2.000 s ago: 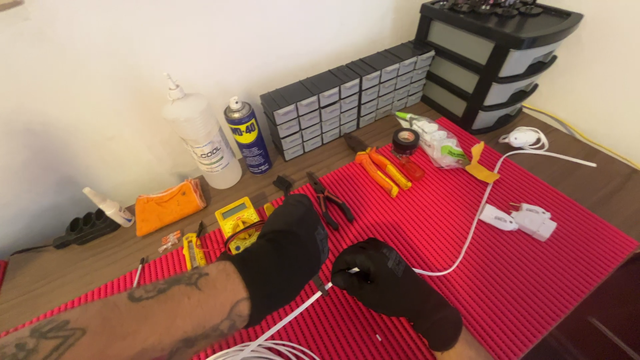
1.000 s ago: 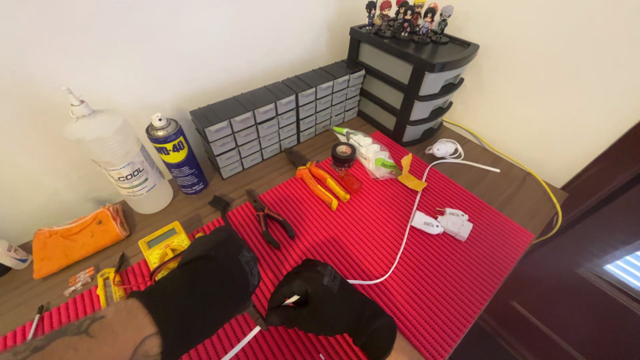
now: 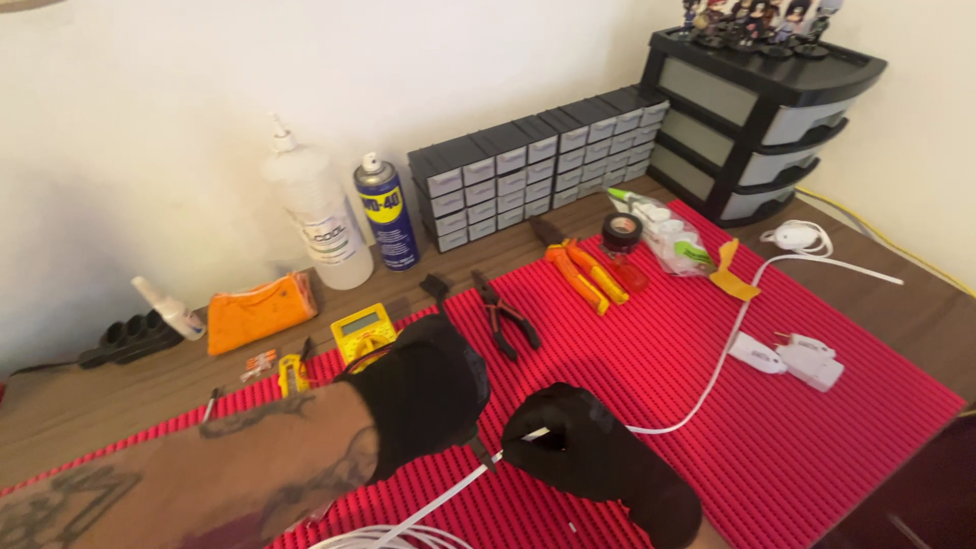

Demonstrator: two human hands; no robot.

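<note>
My left hand [image 3: 435,381], in a black glove, is closed around a mostly hidden dark tool; its narrow tip [image 3: 481,451] touches a white cable [image 3: 438,499]. Close on the right, my black-gloved right hand [image 3: 587,457] pinches the cable, and a short white end shows between thumb and fingers. Loops of cable lie at the bottom edge. Another stretch of white cable [image 3: 717,374] runs from behind my right hand to an inline switch [image 3: 793,236]. Dark pliers [image 3: 503,316] rest above my hands, and a yellow multimeter [image 3: 364,332] sits beside my left glove.
On the red ribbed mat [image 3: 854,457] are orange-handled pliers [image 3: 583,271], black tape [image 3: 621,231] and white plugs [image 3: 812,362]. Behind stand a spray can [image 3: 387,213], a plastic bottle [image 3: 324,229], small drawers [image 3: 526,171] and a drawer tower [image 3: 732,137]. An orange cloth [image 3: 261,311] lies left.
Both hands stay close together on the cable, with no plain change of grip. The view swung right and then back left.
</note>
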